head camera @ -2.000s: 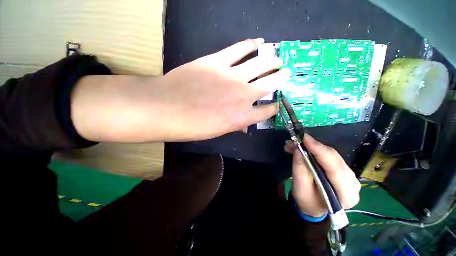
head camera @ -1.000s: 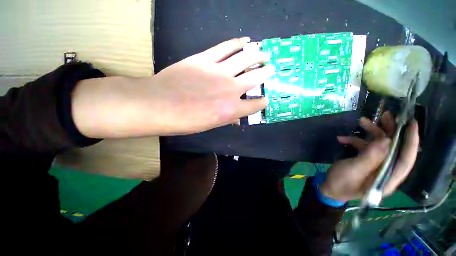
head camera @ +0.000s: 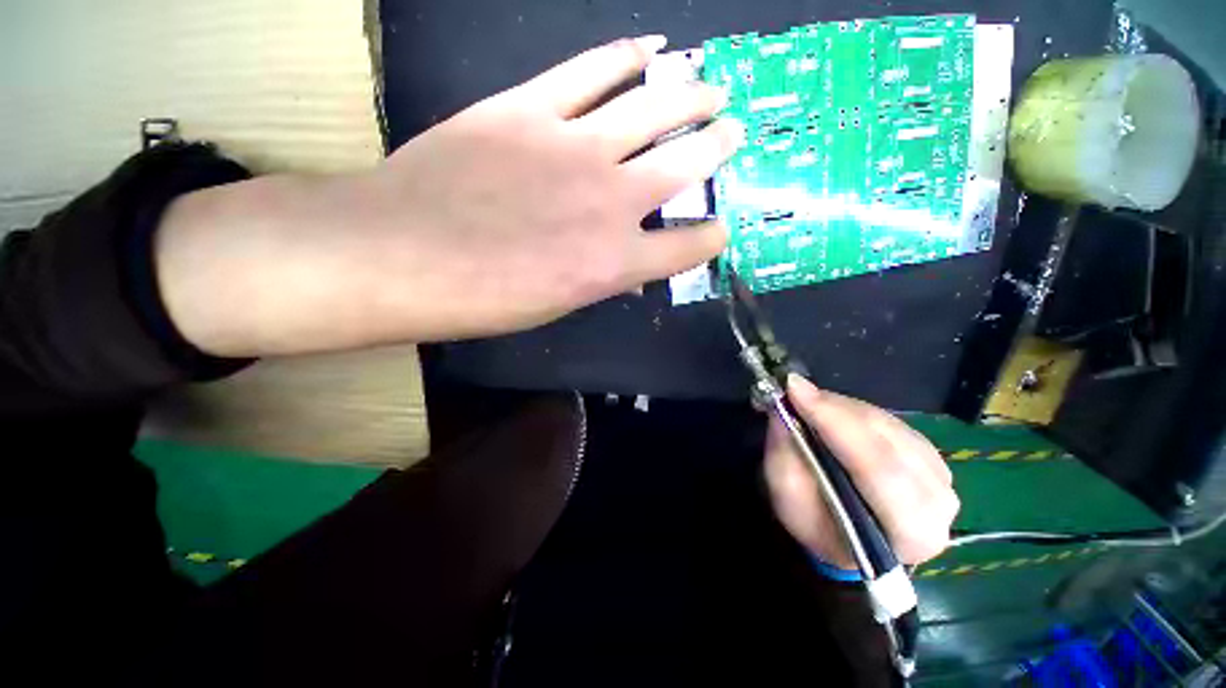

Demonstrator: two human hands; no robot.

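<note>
A green circuit board [head camera: 847, 148] lies on a slightly longer white sheet [head camera: 991, 135] on the black bench mat. My left hand [head camera: 498, 202] lies with spread fingers over the left end of the board and sheet, fingertips on the board's left edge. My right hand [head camera: 861, 477], with a blue wristband, holds the soldering iron [head camera: 827, 470] like a pen. The iron's tip is at the board's lower left corner, beside my left hand's fingers. Whether the tip touches a joint cannot be told. Glare crosses the board's middle.
A yellowish-white cup [head camera: 1102, 132] stands right of the board. Below it are a black iron stand [head camera: 1143, 303] and a small brass-yellow tray [head camera: 1033, 382]. A cardboard sheet [head camera: 269, 81] lies at the left. A pale cable [head camera: 1062, 540] runs right from my right hand.
My right hand has brought the iron from the cup back to the board's lower left corner. The board and cup now appear higher in the view. My left hand stays on the board.
</note>
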